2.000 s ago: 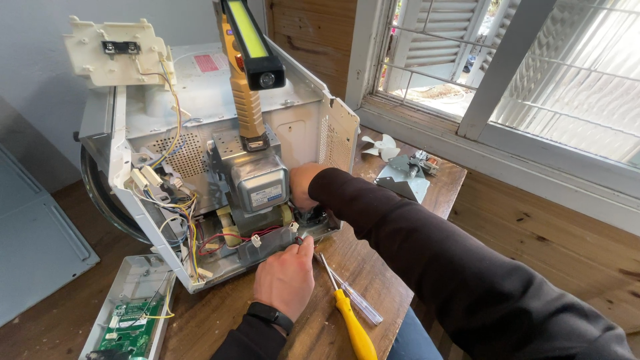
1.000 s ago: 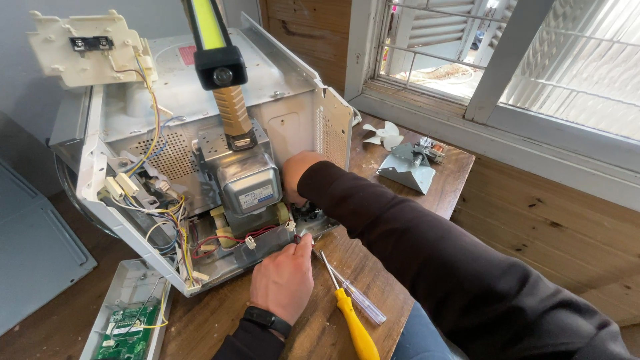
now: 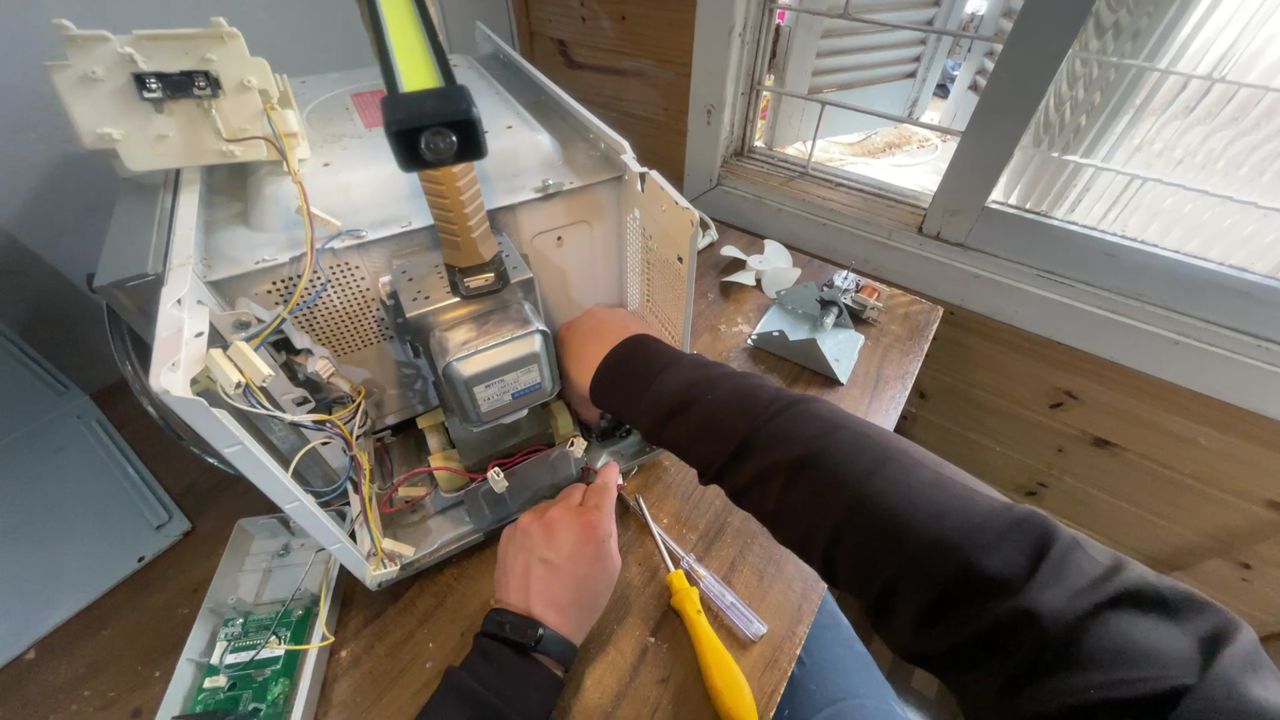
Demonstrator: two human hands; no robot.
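Note:
An opened microwave oven rests on the wooden table, its inner parts bare. My right hand reaches inside, right of the magnetron; its fingertips are hidden. My left hand lies at the lower front edge of the chassis, index finger stretched to the metal rim; whether it pinches something small cannot be told. Near it are a white connector and red wires. A work light with a tan handle stands on the magnetron. A yellow-handled screwdriver and a clear-handled screwdriver lie beside my left hand.
A white fan blade and a fan motor on a metal bracket lie at the right rear. A control panel with a green circuit board is at lower left. A grey metal cover leans at left. A cream plastic plate sits on top.
Both hands stay at about the same places on the microwave. The view has shifted slightly.

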